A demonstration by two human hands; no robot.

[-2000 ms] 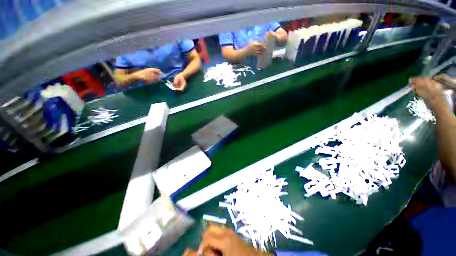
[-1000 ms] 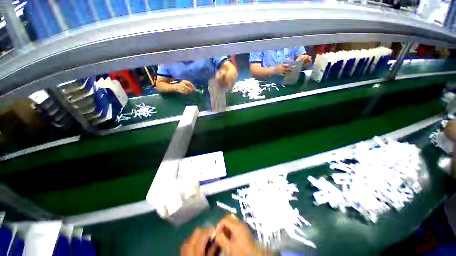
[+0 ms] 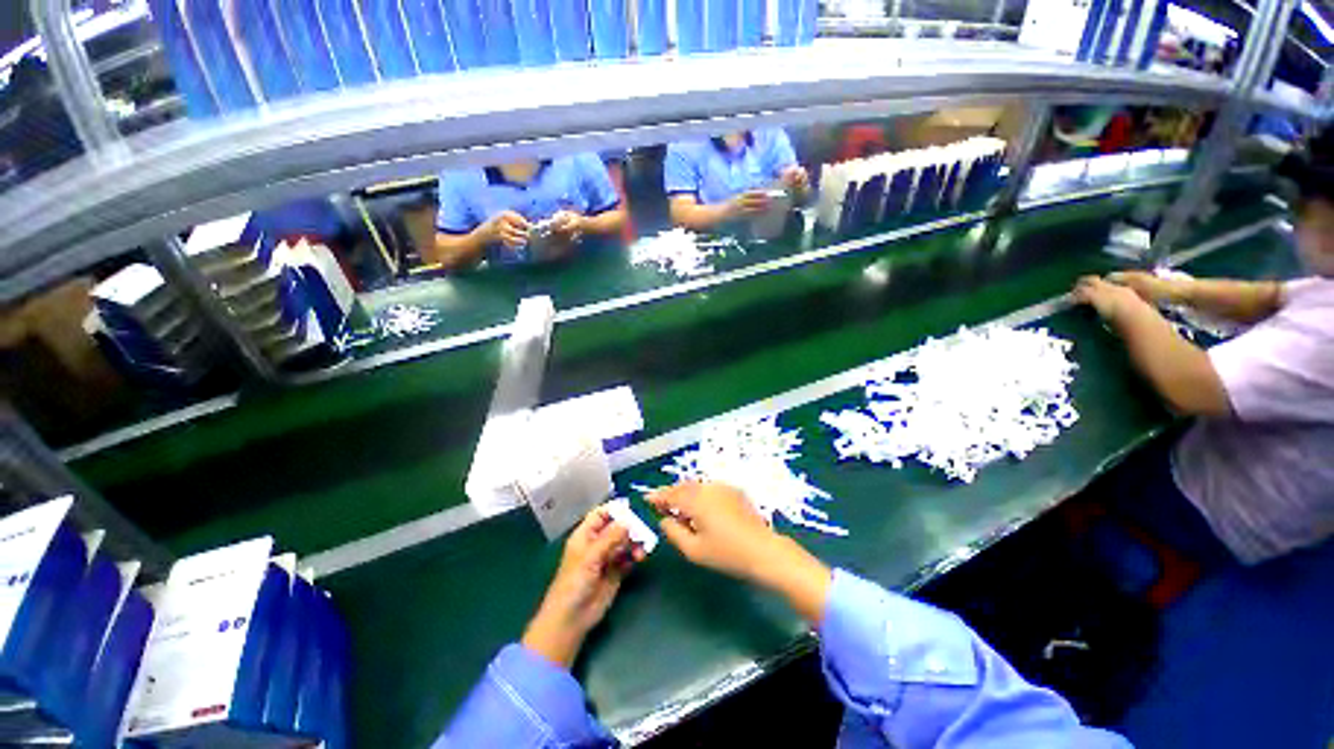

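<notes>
My left hand [image 3: 588, 569] holds a small white piece [image 3: 632, 524] between its fingertips, just above the bench. My right hand [image 3: 717, 524] is beside it on the right, fingertips curled near the piece; whether they pinch anything is too small to tell. The near pile of white pieces [image 3: 749, 457] lies just beyond my right hand. A retail carton [image 3: 568, 487] stands tilted at the bench edge beyond my left hand, against other cartons by the long white stop bar [image 3: 519, 373].
The main pile [image 3: 973, 403] lies farther right, with a person [image 3: 1244, 351] beyond it. Stacked cartons [image 3: 198, 637] lean at the left bench edge. The guide rail [image 3: 395, 542] borders the green conveyor belt [image 3: 702, 366]. The overhead shelf [image 3: 585, 110] crosses above. Two blue-shirted workers sit opposite.
The view has lifted and widened, showing my forearms and the left stack. My hands have moved slightly apart, and the white piece now shows in my left fingertips.
</notes>
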